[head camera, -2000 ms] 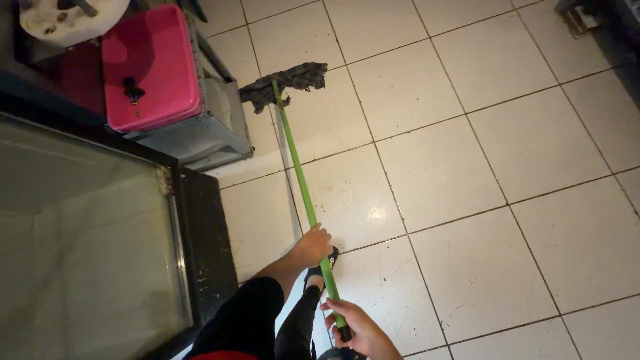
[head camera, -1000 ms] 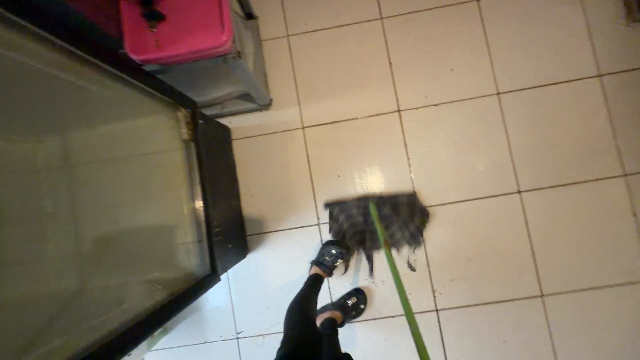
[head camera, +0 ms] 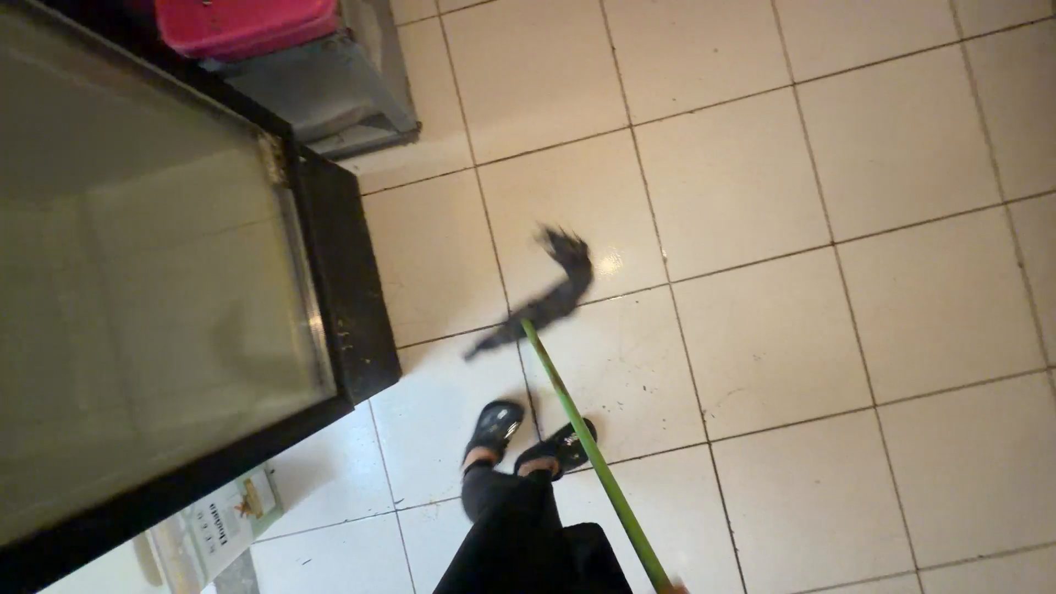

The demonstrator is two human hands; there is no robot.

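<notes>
A mop with a green pole (head camera: 606, 474) and a dark, ragged cloth head (head camera: 549, 305) lies across the floor tiles. The head is curved and blurred, just beyond the wearer's feet in black clogs (head camera: 497, 425). At the bottom edge, a small bit of a hand (head camera: 678, 588) shows against the pole; whether it is my left or my right cannot be told, and its fingers are mostly cut off. The other hand is outside the view.
A glass-fronted case with a black frame (head camera: 351, 272) stands at the left. Beyond it is a grey stand (head camera: 330, 91) with a pink plastic tub (head camera: 247, 25). A printed container (head camera: 219, 528) sits at lower left. Small dark specks dot the pale floor tiles (head camera: 767, 330).
The mop head has come from beside the grey stand to near the feet, and since one second ago has swung left and bunched into a curve. Both hands showed on the pole two seconds ago.
</notes>
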